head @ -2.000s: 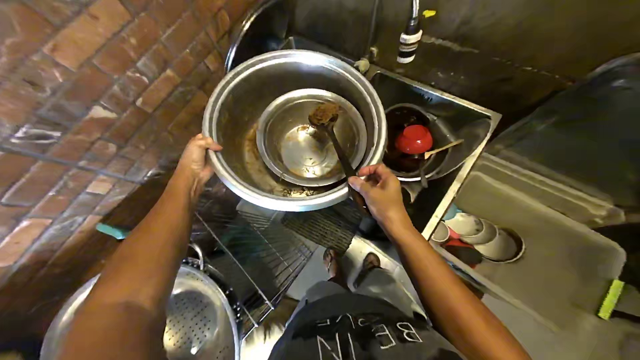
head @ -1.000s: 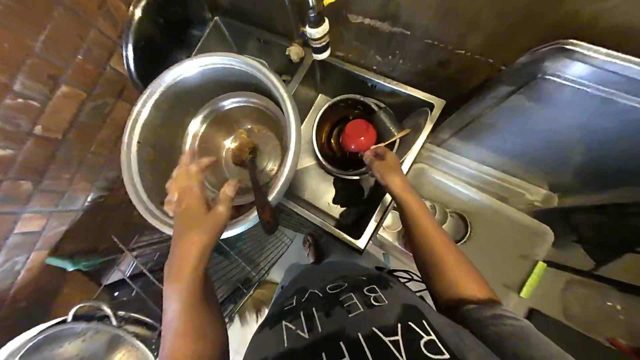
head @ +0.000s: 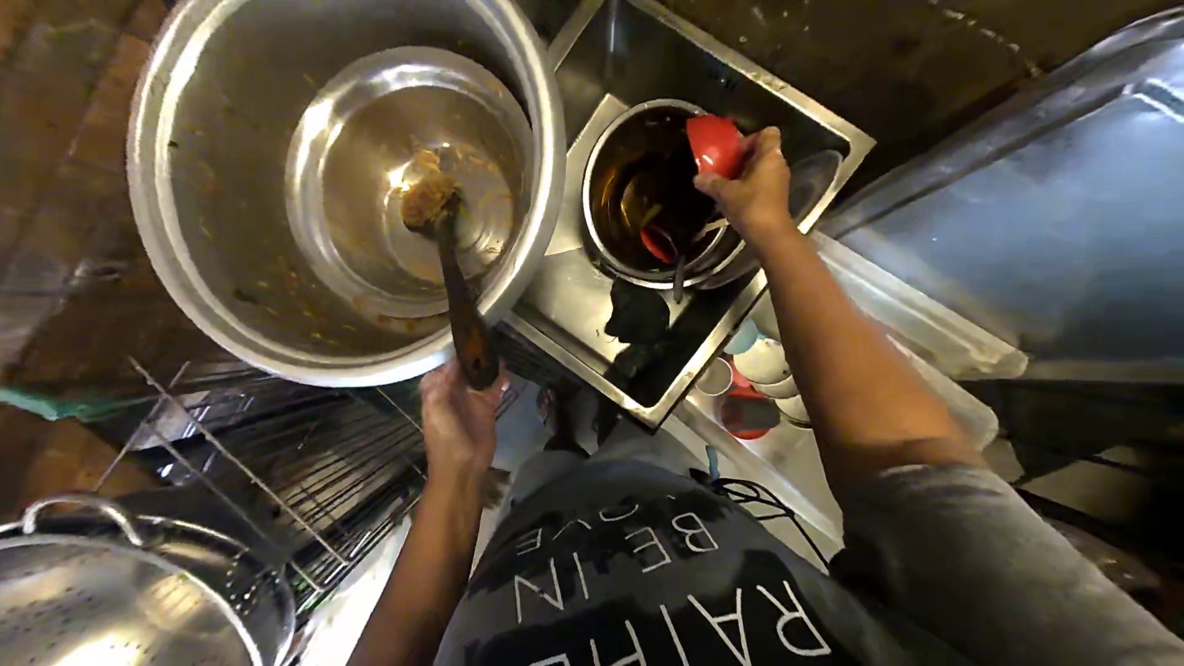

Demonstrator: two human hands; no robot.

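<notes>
My right hand [head: 754, 185] grips a small red bowl [head: 715, 145] over the right side of a metal pot [head: 592, 199] of dark liquid, where another red item and utensils sit. My left hand [head: 460, 407] is at the lower rim of a large metal basin [head: 347, 370], by the dark handle of a brush-like utensil [head: 458, 277]; whether its fingers close on rim or handle is hidden. The utensil's head, with a brownish clump, lies over a smaller metal bowl [head: 319, 217] inside the basin. Brownish residue marks both.
The pot stands in a steel sink [head: 638, 407], beside a black cloth-like item [head: 636, 313]. Cups and bowls [head: 763, 363] lie in a grey tub on the right. A wire rack [head: 277, 462] and a metal colander [head: 111, 601] are at lower left.
The red bowl, seen in the pot before, is now lifted in my right hand. My left hand has moved from over the basin to its lower rim. The view has shifted closer to the basin.
</notes>
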